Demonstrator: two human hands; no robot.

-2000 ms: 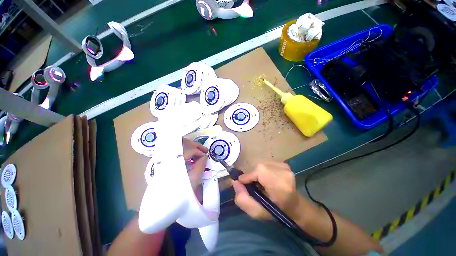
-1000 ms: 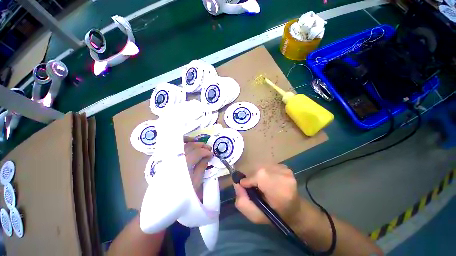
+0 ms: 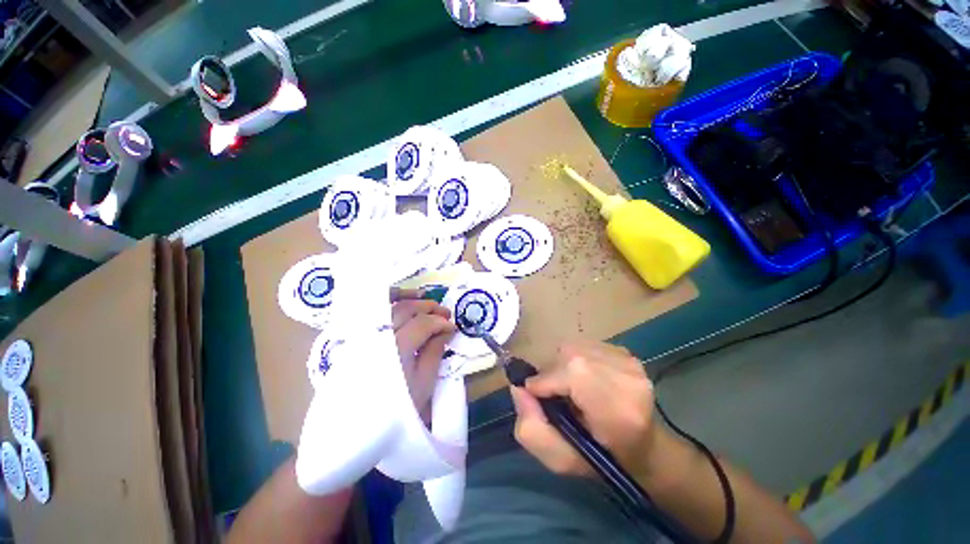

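Observation:
A white plastic housing (image 3: 367,404) lies tilted over my left forearm. My left hand (image 3: 422,335) shows inside it, fingers curled and holding it beside a round white disc (image 3: 475,310); the housing hides part of the hand. My right hand (image 3: 590,398) grips the black handle of the soldering iron (image 3: 580,434). The iron's metal tip touches or nearly touches the disc's lower edge. A small green patch shows left of the disc. Wires are too small to make out.
More white discs (image 3: 514,245) lie on the cardboard mat (image 3: 596,298). A yellow squeeze bottle (image 3: 654,244), tape roll (image 3: 630,98) and blue tray (image 3: 734,239) are at the right. Cardboard sheets (image 3: 96,393) stand left; other housings (image 3: 253,119) sit on the green belt.
My right hand and the iron have moved slightly right, and the tip shifted along the disc's edge. The disc moved slightly right. The housings on the belt moved right.

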